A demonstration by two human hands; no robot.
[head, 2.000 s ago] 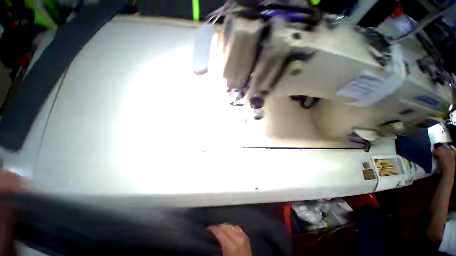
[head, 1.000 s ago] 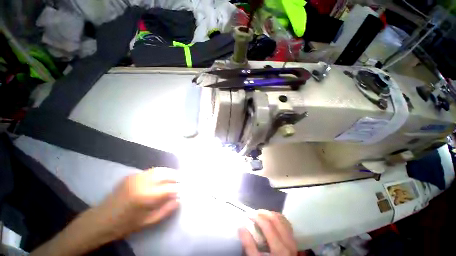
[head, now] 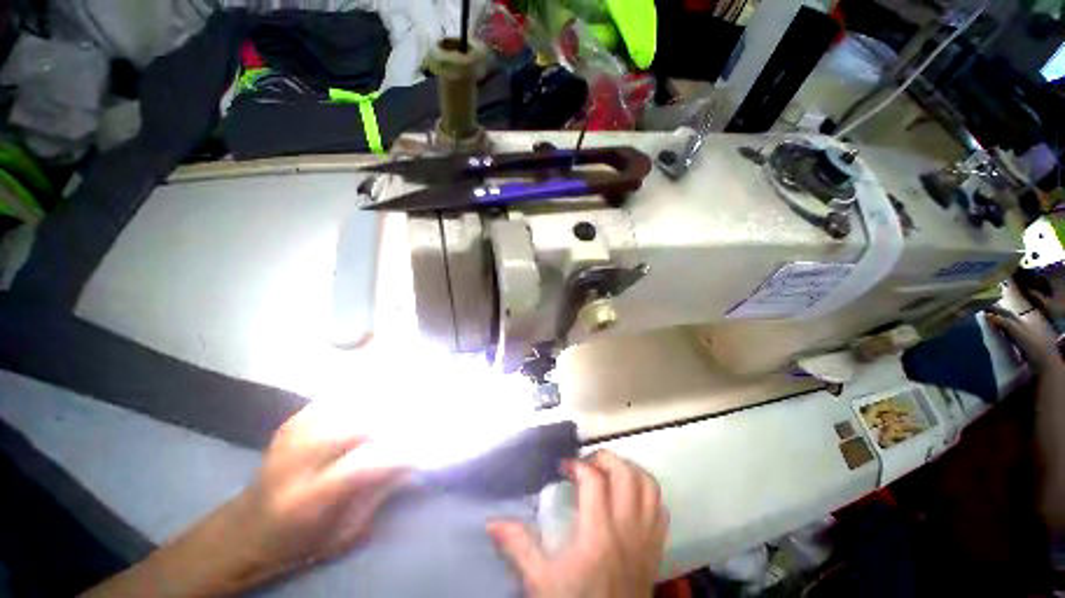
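My left hand (head: 321,479) lies on the cloth left of the needle area, its fingertips lost in the lamp glare. My right hand (head: 601,526) pinches the right end of a dark garment panel (head: 514,458) between thumb and fingers. A pale grey cloth piece (head: 426,543) lies between and below my hands, against the dark panel. The cream sewing machine (head: 689,263) stands behind them; its needle and presser foot are hidden by glare. Black-and-purple snips (head: 502,181) rest on the machine head.
A long dark strip (head: 152,380) runs along the left table. A dark bundle tied in neon green (head: 304,123) lies behind the table, beside a tan thread post (head: 458,94). A small parts tray (head: 893,421) is at right. Another person's hand (head: 1028,336) is at the far right by blue cloth.
The camera view has shifted, so the machine sits further left. The dark panel's right end is now raised and folded at my right hand, which has closed on it.
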